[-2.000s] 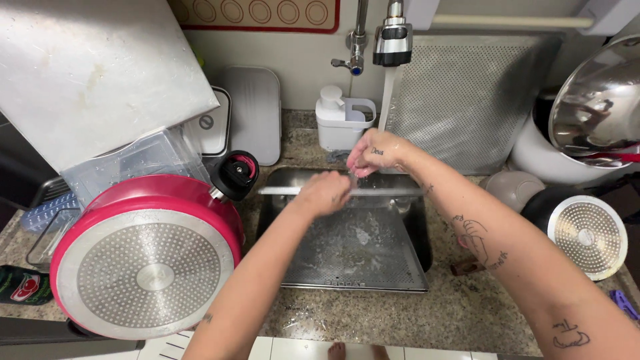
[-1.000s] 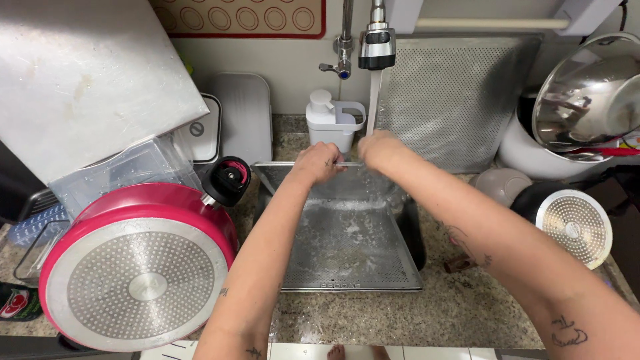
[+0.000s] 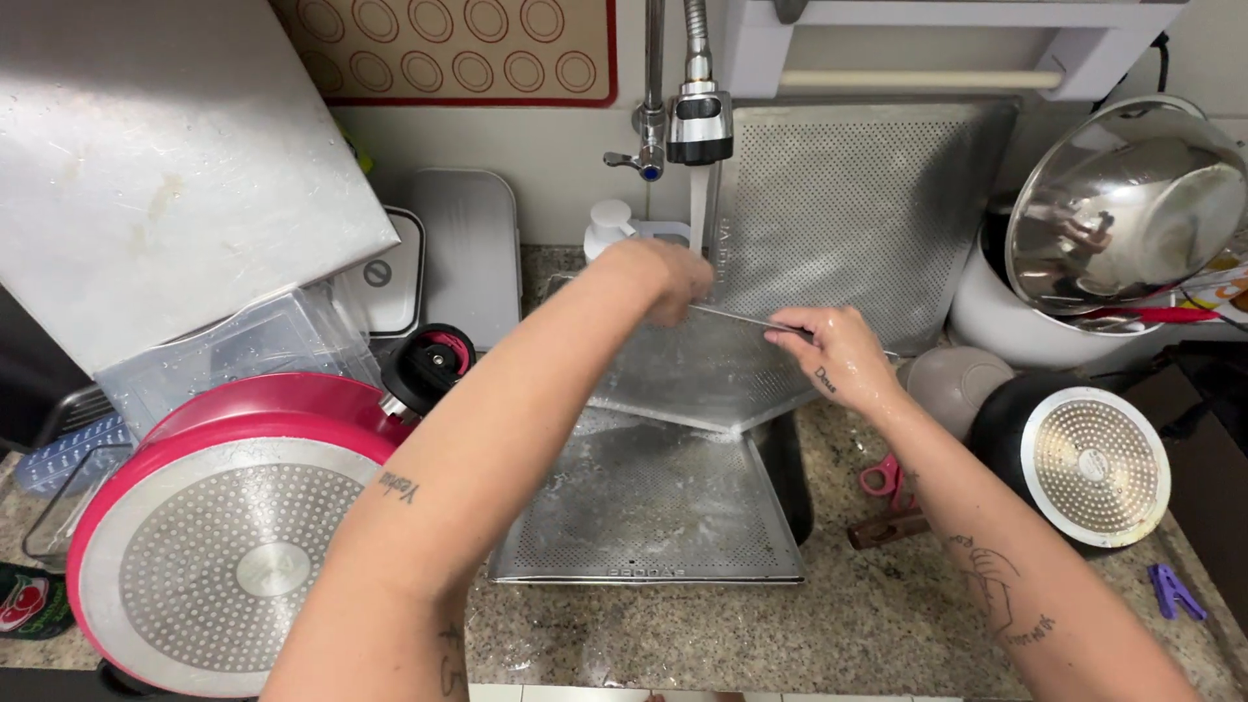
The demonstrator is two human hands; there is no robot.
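A perforated metal baking tray [image 3: 717, 380] is tilted over the sink under the running faucet [image 3: 700, 127]. My right hand [image 3: 834, 356] grips its upper right edge between thumb and fingers. My left hand [image 3: 668, 278], slightly blurred, is at the tray's upper edge beside the water stream; its fingers are partly hidden, so its hold cannot be made out. Below, a second perforated tray [image 3: 653, 507] lies across the sink [image 3: 795, 478]. Another perforated tray [image 3: 858, 195] leans upright against the wall behind.
At left stand a red pan [image 3: 244, 575], a plastic container [image 3: 234, 351] and a large metal sheet [image 3: 175, 175]. A white soap dispenser [image 3: 609, 229] is behind the sink. At right are a steel bowl [image 3: 1121, 214], a black pan [image 3: 1092, 468], pink scissors [image 3: 885, 478] and a purple clothespin [image 3: 1175, 592].
A tray is now lifted and tilted above the one in the sink. My right hand has moved away from the water stream to the right, and my left hand is now beside the stream.
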